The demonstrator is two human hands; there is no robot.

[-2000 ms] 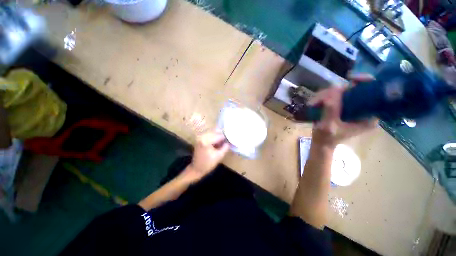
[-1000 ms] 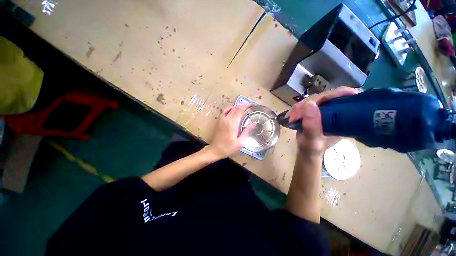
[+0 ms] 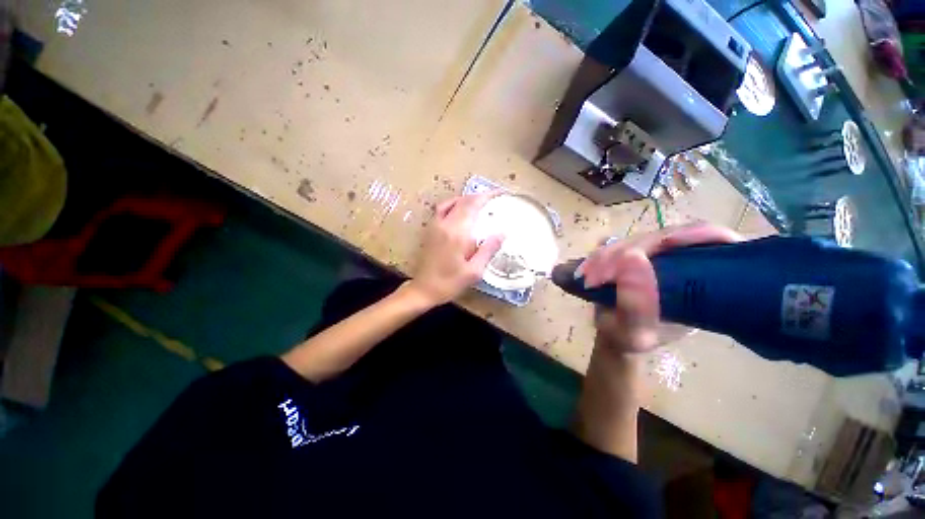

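A round pale disc (image 3: 522, 231) with glare lies over a square base plate (image 3: 515, 295), whose corners show at its edge, on the tan bench. My left hand (image 3: 451, 243) holds the disc and base from the left, thumb on the disc's face. My right hand (image 3: 634, 289) grips the dark-blue electric screwdriver (image 3: 751, 294). The screwdriver lies nearly level and its black nose points left, its tip at the disc's lower right edge. Whether a screw is at the tip is too small to tell.
The metal screw feeder (image 3: 649, 86) stands behind the disc, with small shiny metal parts (image 3: 685, 174) beside it. Another disc is mostly hidden below my right hand. Discs and a base with posts (image 3: 801, 76) are on the green belt. A red stool (image 3: 122, 243) is at left.
The screwdriver, first raised by the feeder, has come down to the disc and then moved along its edge towards me. My left hand has moved from the disc's edge onto its face.
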